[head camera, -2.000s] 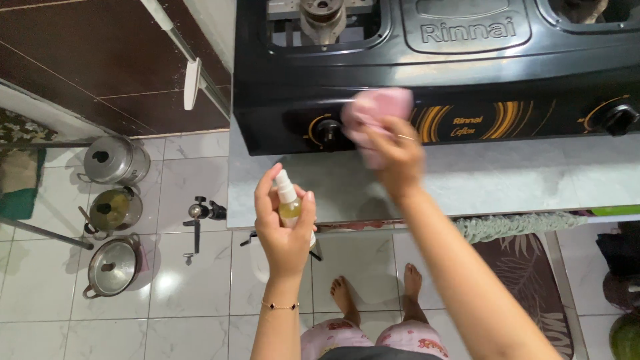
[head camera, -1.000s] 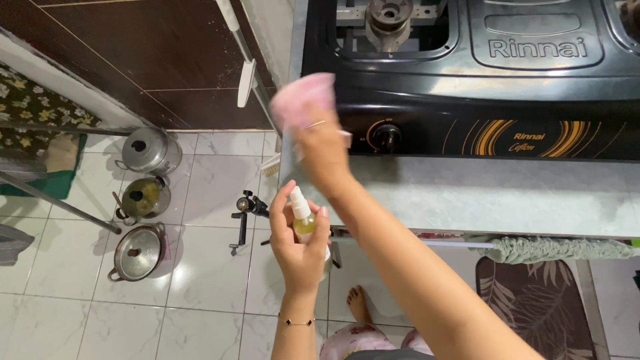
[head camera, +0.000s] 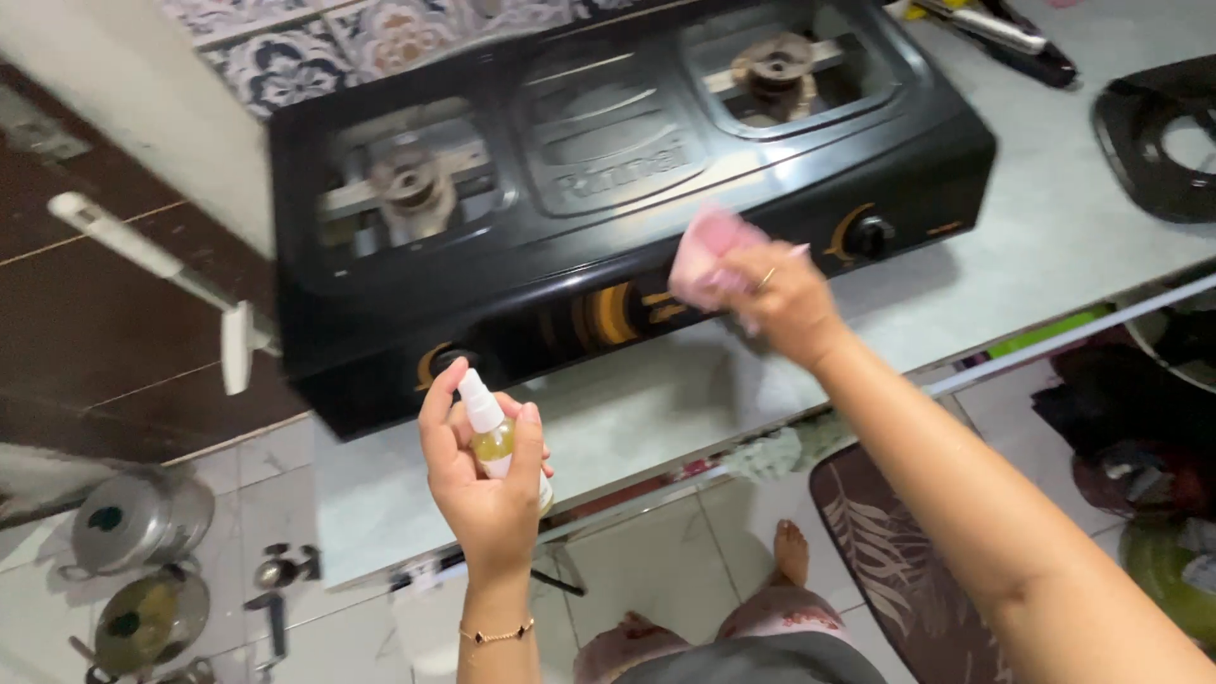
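My left hand (head camera: 489, 465) is closed around a small spray bottle (head camera: 496, 439) with a white pump top and yellowish liquid, in front of the stove's left knob. A pink cloth (head camera: 711, 255) is gripped in my right hand (head camera: 784, 299), at the front panel of a black two-burner Rinnai gas stove (head camera: 532, 275), between the middle decoration and the right knob (head camera: 869, 235). Both burners, the left (head camera: 410, 180) and the right (head camera: 779, 65), show without pan supports. The hand and cloth are slightly blurred.
The stove stands on a grey countertop (head camera: 627, 408). At right lie a black pan support (head camera: 1164, 142) and tongs (head camera: 988, 28). Lidded pots (head camera: 142, 522) and a small tripod (head camera: 275, 570) stand on the tiled floor at left. A brown mat (head camera: 902, 560) lies below the counter.
My right hand has moved the pink cloth from beyond the stove's left front corner to the right part of its front panel. My left hand still holds the bottle. The view has shifted and turned.
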